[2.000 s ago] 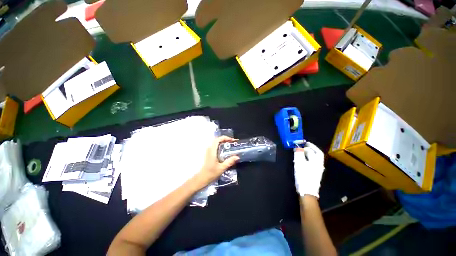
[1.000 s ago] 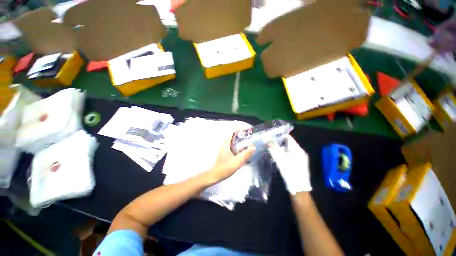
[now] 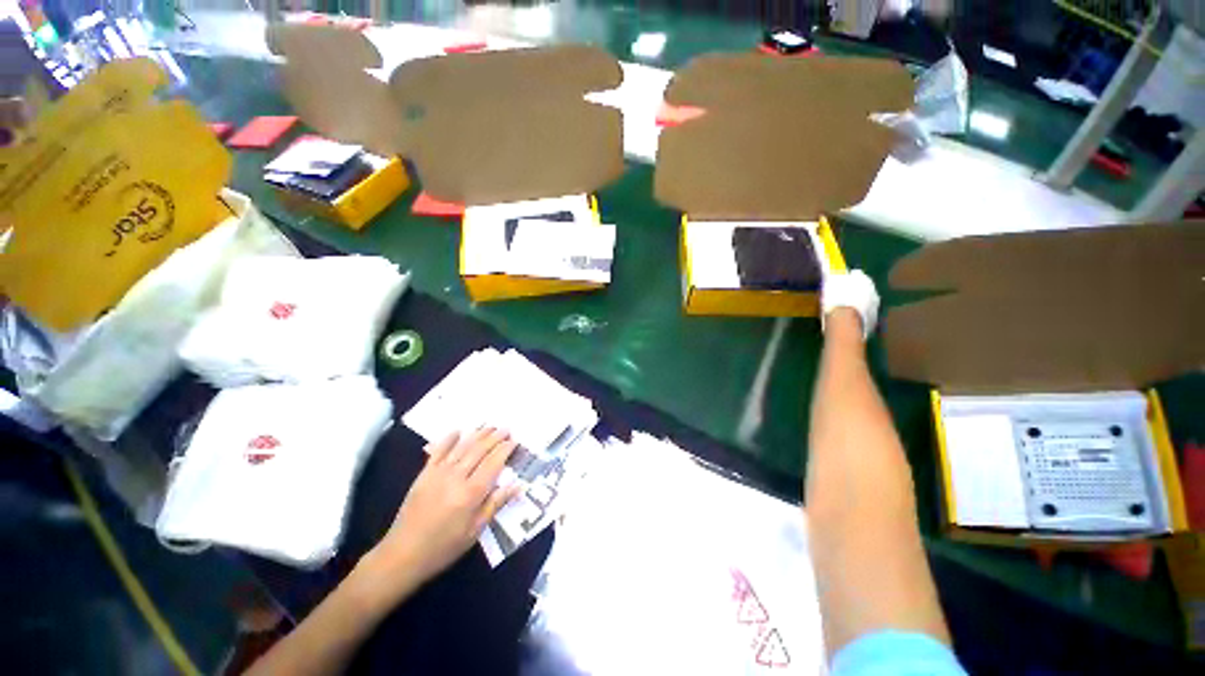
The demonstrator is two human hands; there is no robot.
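My left hand point(image 3: 457, 494), bare, lies on the loose leaflets point(image 3: 531, 409), fingers slightly spread; whether it pinches a sheet is not clear. My right hand point(image 3: 850, 301), in a white glove, reaches to the right side of an open yellow retail carton point(image 3: 751, 303) on the green belt. The glove touches or nearly touches the carton's edge; its fingertips are hard to see. A dark, flat, squarish item point(image 3: 777, 258) lies in that carton, beside a white panel. The white stack of poly bags point(image 3: 681, 561) with red print lies between my arms.
Other open cartons stand on the belt left point(image 3: 535, 283) and right, the right one showing a pale vented unit point(image 3: 1084, 473). Packs of spare bags point(image 3: 278, 462), a green tape roll point(image 3: 402, 349) and a yellow printed carton flap point(image 3: 112, 198) are at left. Raised brown lids point(image 3: 780, 139) stand behind cartons.
The view has swung left. My left hand has let go of the bagged unit and moved onto the leaflets. My right hand has moved forward to the carton, where a dark item now lies.
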